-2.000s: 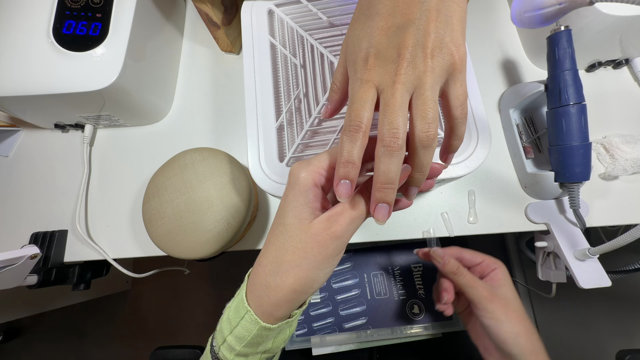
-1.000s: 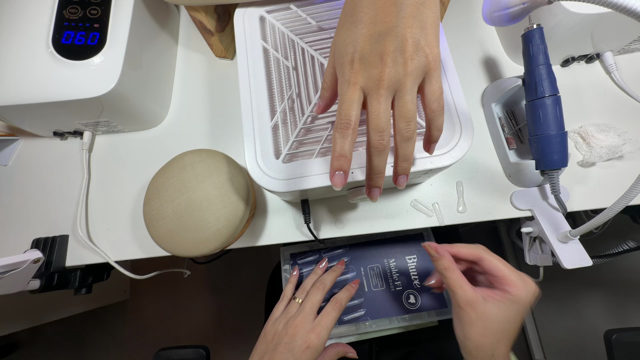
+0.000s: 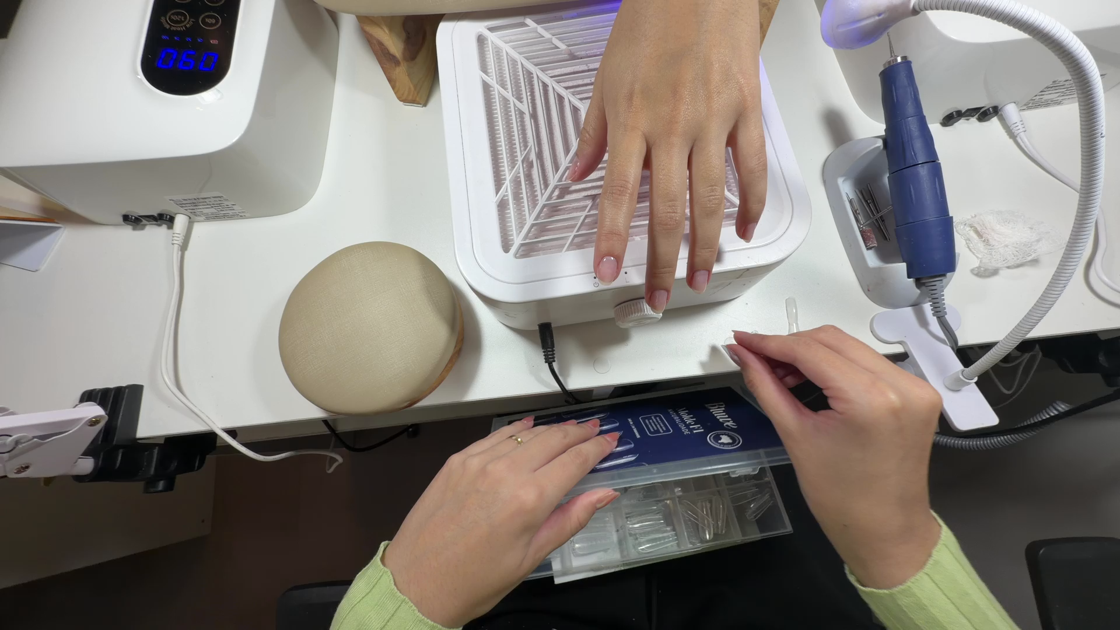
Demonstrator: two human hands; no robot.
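My left hand [image 3: 507, 512], with a thin ring, rests on the lid of a clear plastic case [image 3: 691, 429] with a dark blue printed sheet. Its fingers are spread. Below the lid, clear nail tips [image 3: 652, 529] lie in the case's compartments. My right hand [image 3: 844, 437] pinches a small clear piece, seemingly a nail tip [image 3: 731, 352], over the desk edge. A clear tip [image 3: 792, 315] lies on the desk just beyond it. Another person's hand [image 3: 674, 149] lies palm down over a white nail dust collector [image 3: 490, 284], fingertips at its front edge near a knob [image 3: 637, 312].
A white nail lamp [image 3: 289, 114] with a lit display stands at the left, its cable hanging over the desk edge. A round beige cushion [image 3: 372, 328] sits nearby. At the right are a blue nail drill handpiece [image 3: 919, 175], a tray of bits [image 3: 849, 223] and a flexible lamp arm [image 3: 1085, 131].
My left hand has left the other person's fingers and come down onto the case. The case lid, closed one second ago, now stands partly raised, showing compartments. My right hand has moved up toward the desk edge.
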